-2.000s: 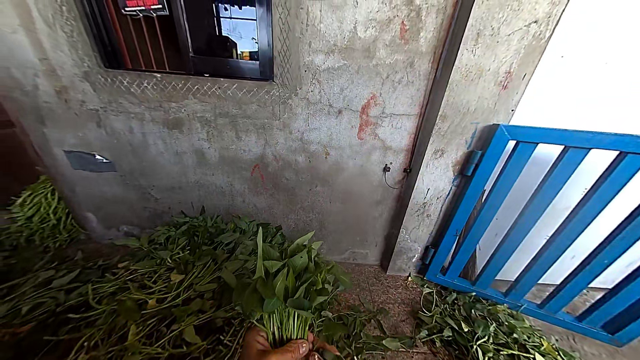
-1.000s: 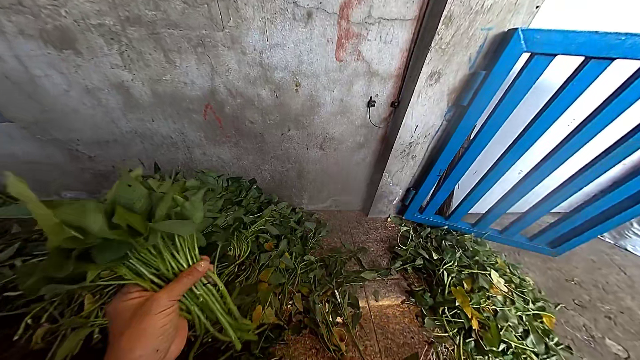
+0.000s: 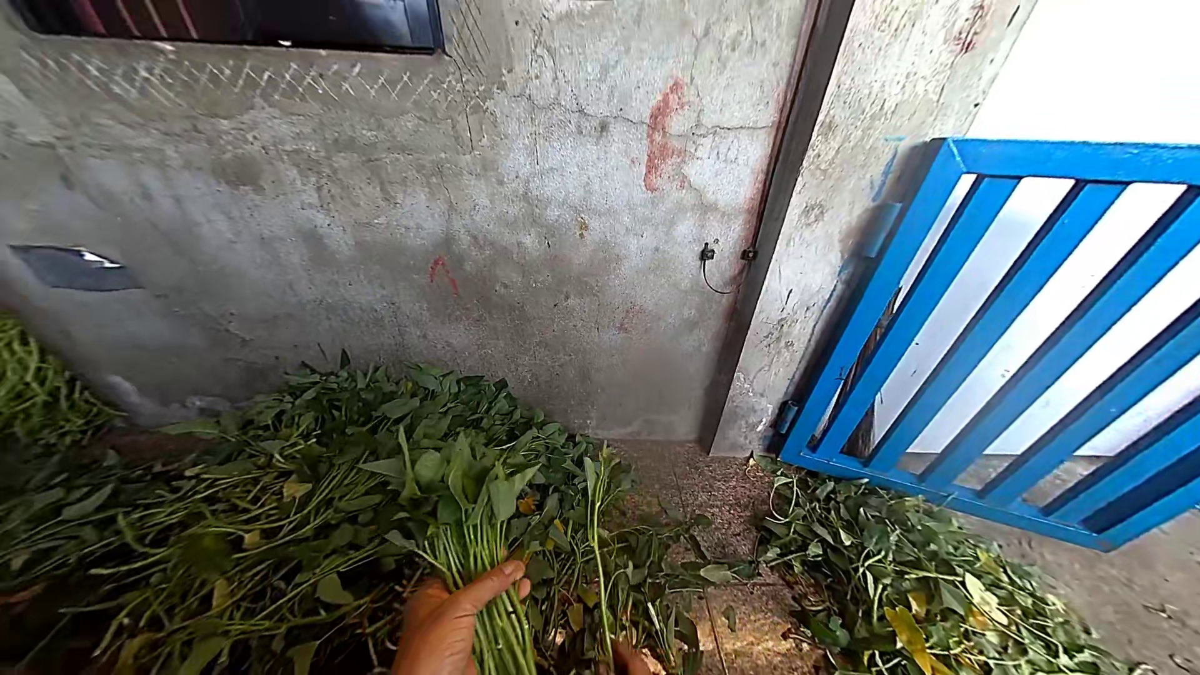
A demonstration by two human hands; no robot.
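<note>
My left hand (image 3: 459,614) is closed around a bunch of leafy green stems (image 3: 483,553), its leaves pointing up and away from me. Just right of it, at the bottom edge, only a few fingertips of my right hand (image 3: 630,659) show, at the base of a single upright leafy stem (image 3: 597,534); most of that hand is out of frame. A large heap of cut leafy greens (image 3: 281,487) lies behind and left of the bunch, against the wall.
A smaller pile of greens with yellow leaves (image 3: 919,572) lies on the floor at right, below a blue metal gate (image 3: 994,319). The cracked concrete wall (image 3: 375,234) stands ahead, with a window (image 3: 281,21) above. More greens (image 3: 42,394) sit at far left.
My left hand with the bunch has moved right from over the left part of the heap since a second ago. Fingers of my right hand now show beside an upright stem. The view has tilted up.
</note>
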